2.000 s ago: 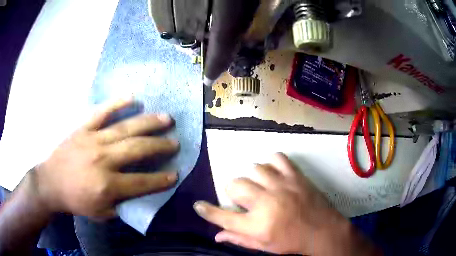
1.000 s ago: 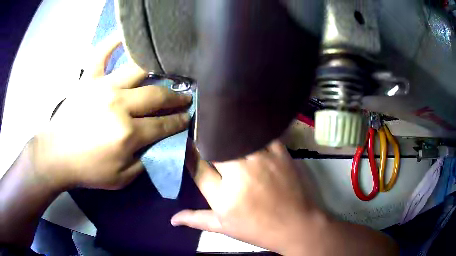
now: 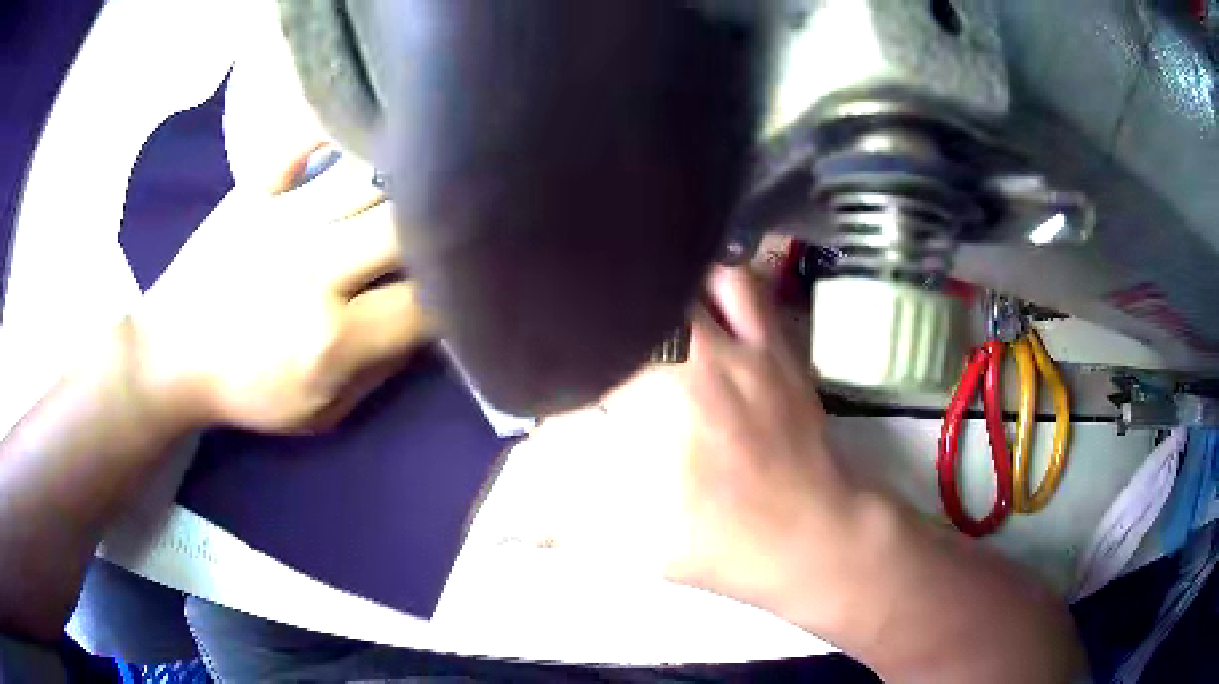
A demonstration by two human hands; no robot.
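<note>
The dark fabric panel (image 3: 350, 497) lies on the white table left of centre, with another part of it showing above my left hand. My left hand (image 3: 301, 301) lies flat on the fabric beside the machine head, pressing on it, its fingertips partly hidden by the large dark curved shape (image 3: 575, 201). My right hand (image 3: 749, 441) is right of that shape with fingers reaching up under the machine; its fingertips are partly hidden, and I cannot tell whether it holds anything. A small pale tip of the facing piece (image 3: 497, 417) shows below the dark shape. The needle area is hidden.
The cream tension knob (image 3: 885, 331) and its spring are at upper right. Scissors with a red (image 3: 973, 441) and an orange-yellow handle loop lie right of my right hand. Pale and blue fabric strips (image 3: 1134, 515) hang at the right edge. The white table (image 3: 575, 601) curves along the front.
The dark panel has shifted and shows more on both sides of my left hand, while the pale facing piece is mostly out of sight. My right hand has moved up and right. The dark shape sits further left.
</note>
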